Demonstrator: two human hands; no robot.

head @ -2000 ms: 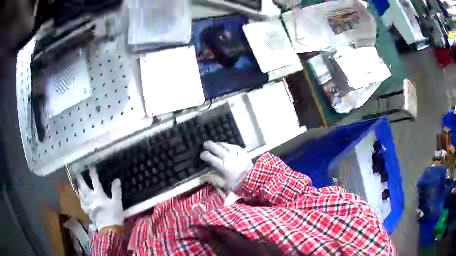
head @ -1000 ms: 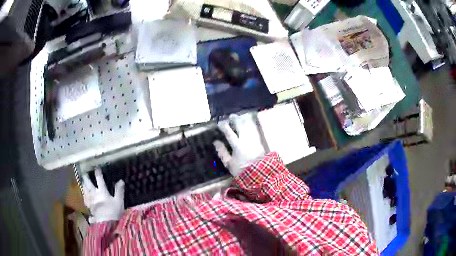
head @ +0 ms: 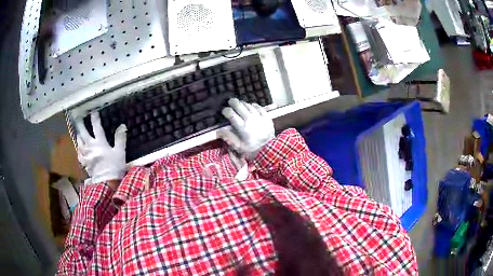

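Observation:
A black keyboard (head: 184, 102) lies on a white pull-out tray (head: 308, 73) below the bench edge. My left hand (head: 101, 148), in a white glove, rests at the keyboard's left end with fingers spread. My right hand (head: 248, 126), also gloved in white, lies over the keyboard's lower right part with its fingers on the keys. Neither hand holds anything. A white speaker grille panel (head: 200, 27) with a round patch of holes lies on the bench behind the keyboard. A dark blue mouse pad (head: 265, 26) is beside it, with the mouse (head: 266, 5) cut off at the top edge.
A perforated worktable (head: 121, 46) at upper left bears a white panel (head: 81, 24). Another grille panel (head: 318, 12) lies right of the mouse pad. A blue bin (head: 338, 145) at right holds upright white panels (head: 375, 161). A cardboard box (head: 51, 205) stands at lower left.
The view has tilted down, so the bench sits higher in the picture. My right hand has moved from the keyboard's upper right end down to its lower right part. My left hand stays at the left end.

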